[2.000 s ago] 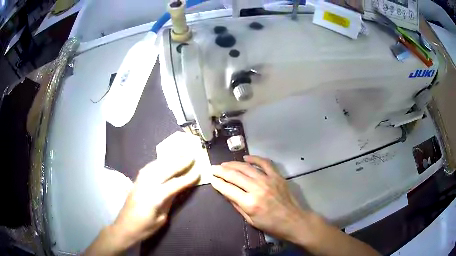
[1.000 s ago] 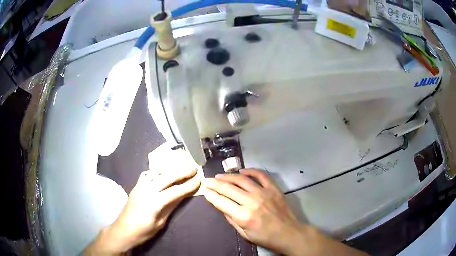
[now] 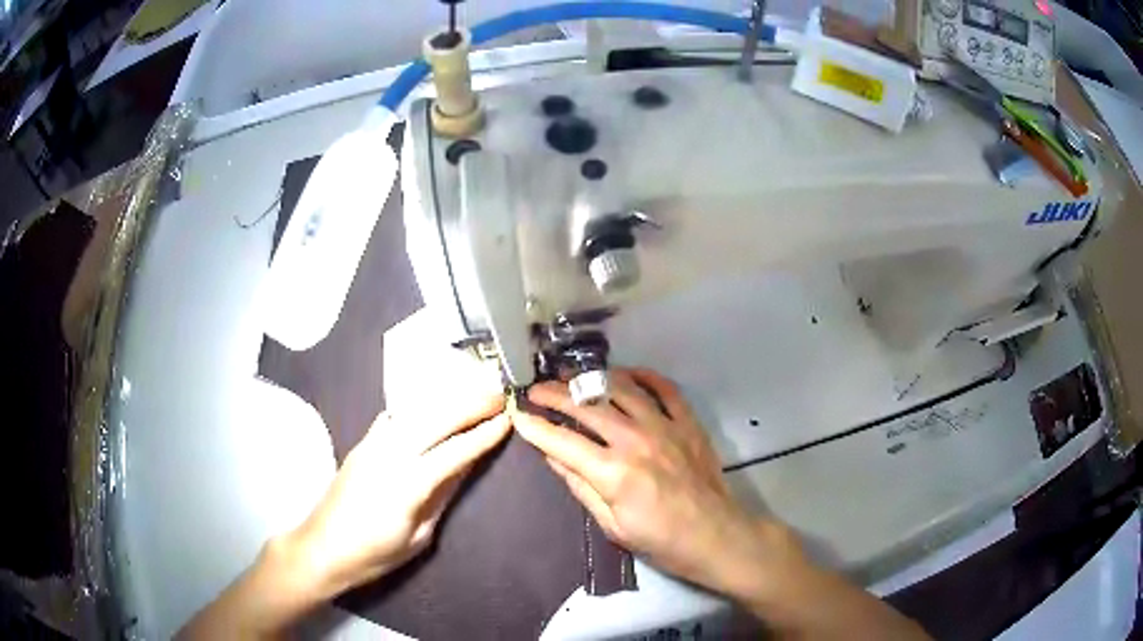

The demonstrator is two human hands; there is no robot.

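A dark brown-purple garment panel [image 3: 489, 551] lies flat under the lockstitch sewing machine [image 3: 752, 163]. A pale patch pocket [image 3: 417, 357] lies on it, left of the needle area, whitened by glare. My left hand [image 3: 395, 482] lies over the pocket's lower part, fingertips at its lower right corner. My right hand [image 3: 652, 476] rests on the panel's right side, its fingertips meeting the left ones just below the presser foot [image 3: 514, 386]. Both hands press the work flat. The needle is too small to make out.
The white sewing lamp [image 3: 328, 244] hangs left of the machine head. The tension knob [image 3: 613, 267] is above my fingers. A small white box [image 3: 855, 78], snips [image 3: 1047, 144] and a control box [image 3: 996, 35] stand behind. Dark cloth [image 3: 44, 388] lies beyond the taped left edge.
The panel and pocket have moved up and away under the machine head, with both hands following. My fingertips are now closer to the presser foot. More of the panel shows behind the lamp.
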